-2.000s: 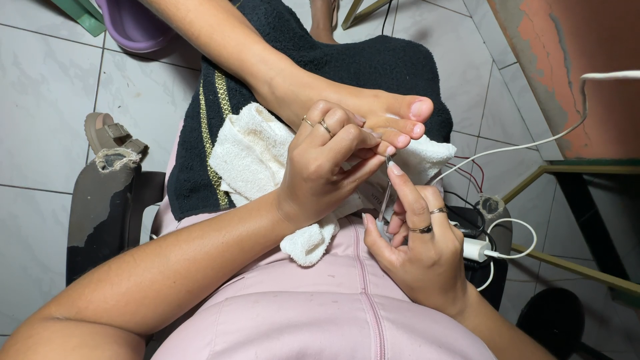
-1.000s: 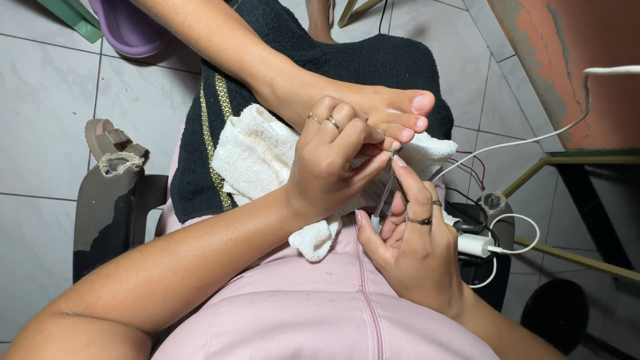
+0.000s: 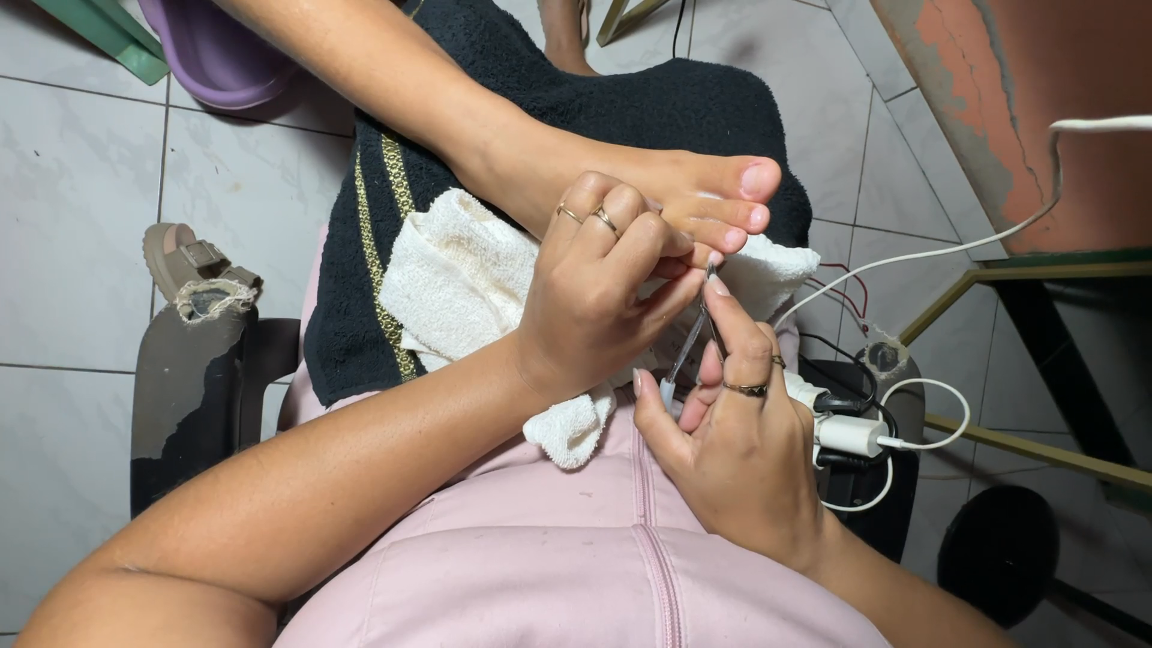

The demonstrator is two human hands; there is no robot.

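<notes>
Another person's bare foot lies on a black towel over my lap. My left hand, with two rings, grips the foot's smaller toes between bent fingers and thumb. My right hand holds a metal cuticle nipper, its tip at one of the smallest toes; a handle ends in a pale sleeve beside my thumb. Under my left hand and the toes a white cloth lies bunched on the black towel. Part of the tool is hidden by my right fingers.
A power strip with a white charger and cables sits right of my right hand. A white cable runs to the upper right. Worn chair armrests flank me. A purple basin and a sandal are at left.
My right hand has shifted slightly around the toe, and the nipper's handles show at a changed angle. My left hand keeps its hold on the toes.
</notes>
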